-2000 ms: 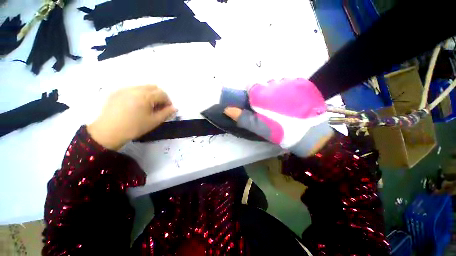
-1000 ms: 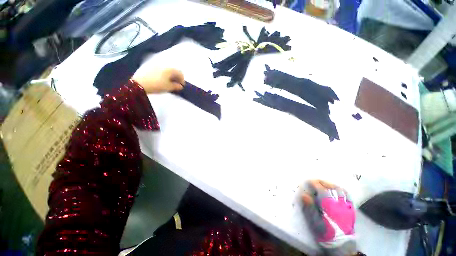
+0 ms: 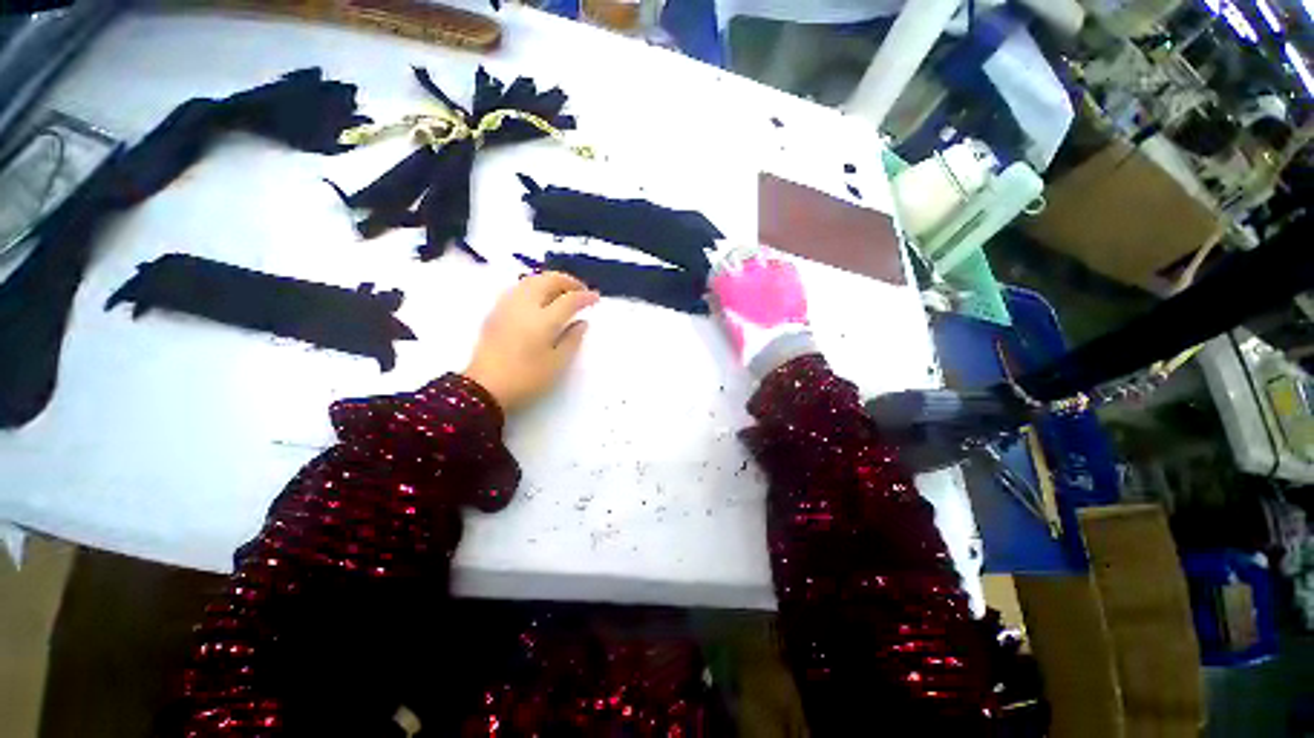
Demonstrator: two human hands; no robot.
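Two flat black stacks of cut pieces lie one above the other on the white table (image 3: 634,447), the upper stack (image 3: 613,219) and the lower stack (image 3: 627,280). My bare left hand (image 3: 533,335) has its curled fingers on the lower stack's left end. My right hand (image 3: 760,299), in a pink, white and grey fingerless glove, has its fingers at the lower stack's right end, beside the upper stack's end. Its fingertips are partly hidden. Another black stack (image 3: 267,306) lies to the left.
A black bundle (image 3: 447,166) with a yellowish tie lies at the back. A long black cloth (image 3: 188,137) lies far left. A brown sheet (image 3: 829,227) lies at the right. The dark iron (image 3: 937,414) is at the right edge, partly behind my sleeve. Cardboard and blue crates stand beyond.
My left hand has left the left stack and moved right to the lower stack. My right hand has moved from the table's near edge up to that stack's right end. The view has turned.
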